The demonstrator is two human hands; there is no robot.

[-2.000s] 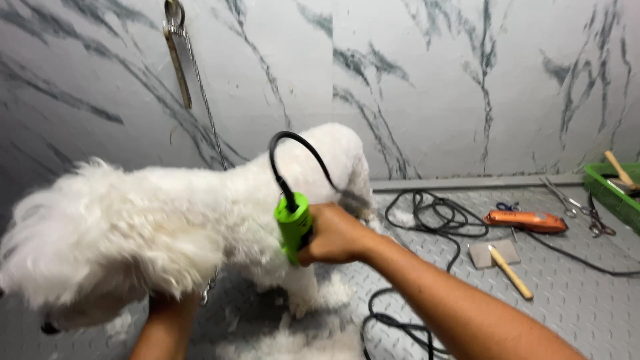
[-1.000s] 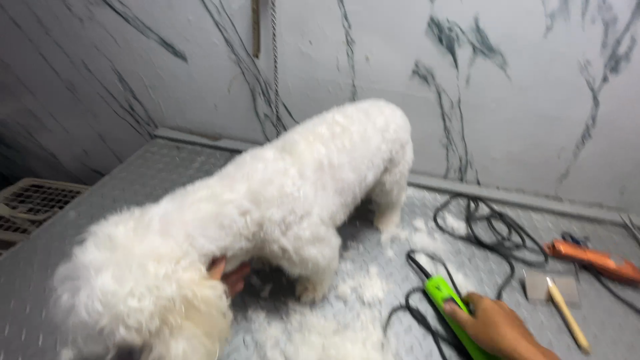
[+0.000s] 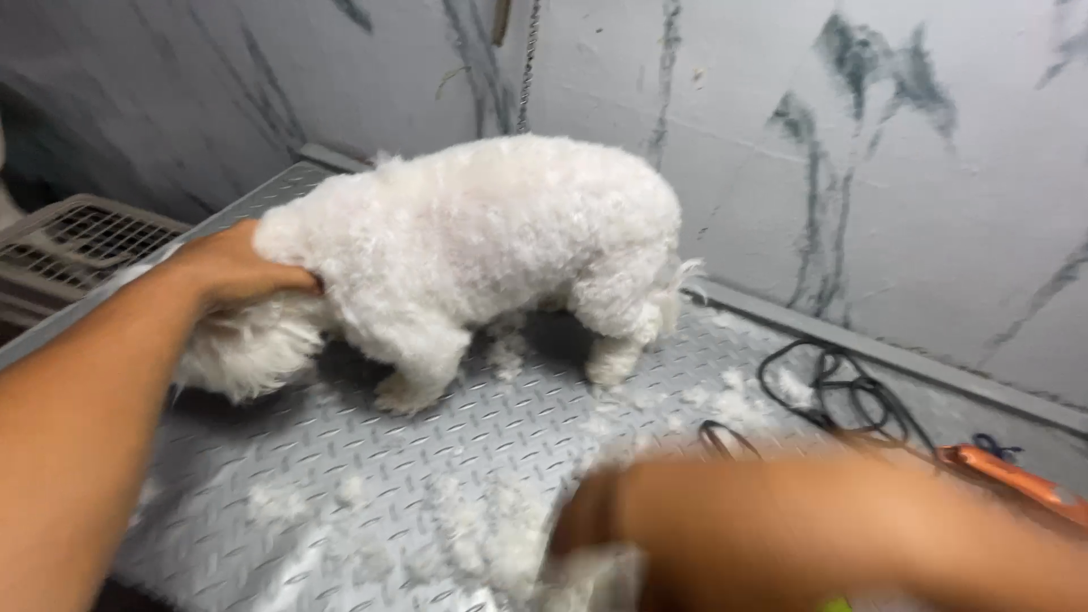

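A white curly-coated dog [image 3: 510,229] stands side-on on a grey diamond-plate grooming table [image 3: 340,527], its head low at the left. My left hand [image 3: 246,268] grips the dog at the neck, just behind the head, with the thumb toward me. At the lower centre my right hand [image 3: 586,518] is blurred by motion, over clumps of cut white fur [image 3: 501,544]. Pale fur shows at its fingers; whether it is held cannot be told. A sliver of the green clipper [image 3: 837,605] shows below my right forearm.
An orange clipper [image 3: 1011,480] and a coiled black cord [image 3: 829,391] lie at the right. A marble-patterned wall [image 3: 850,170] runs behind the table, where a metal chain [image 3: 530,68] hangs. Beyond the left edge is a beige plastic crate [image 3: 93,238].
My right hand has let go of the green clipper and moved left over the cut fur. My left hand has moved from beneath the dog's neck to its top. The dog's head has lowered.
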